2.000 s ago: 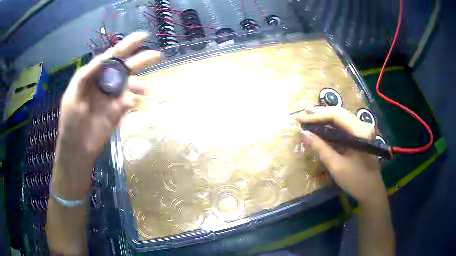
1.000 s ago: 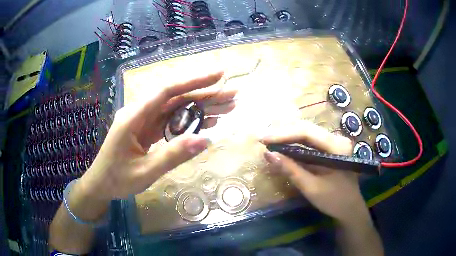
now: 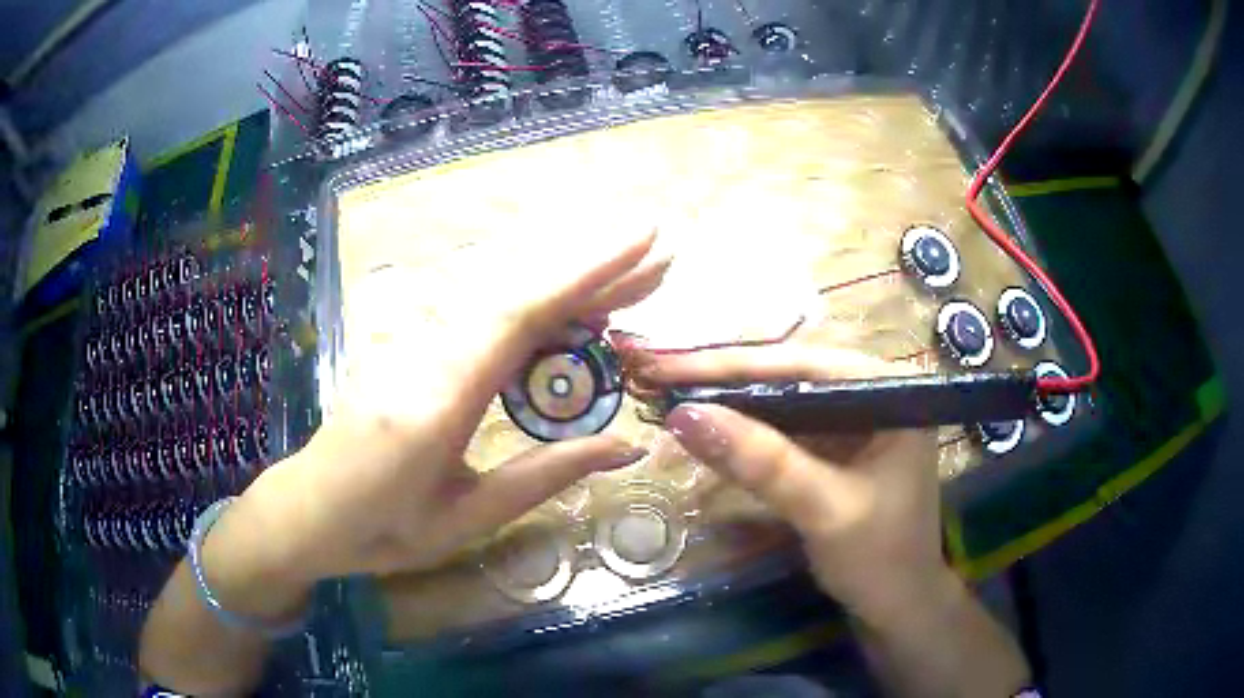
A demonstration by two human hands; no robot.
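Note:
My left hand [image 3: 409, 409] is bare and holds a small round speaker [image 3: 561, 387] between thumb and fingers, its ringed face with a lighter centre toward me. My right hand [image 3: 832, 477] holds a thick black pen-like probe [image 3: 860, 401], its front end at the speaker's right edge; the exact contact is hidden by the fingers. A thin red lead wire [image 3: 723, 346] shows to the right of the speaker. Both hands are over the clear front tray [image 3: 641, 102] with a tan sheet [image 3: 846, 150], glaring white in the middle. Several speakers [image 3: 932, 256] lie at its right side.
A side tray [image 3: 178, 396] full of dark discs is at left. Rear trays hold stacked discs [image 3: 483, 55] and loose ones. A blue bin with a yellow top [image 3: 75, 218] is at far left. The red probe cable [image 3: 1030, 252] curves up at right over the green mat [image 3: 1146, 300].
My left hand has moved right and down with the speaker, now turned face toward me. The probe in my right hand has come to the speaker's edge. More speakers show at right than two seconds ago.

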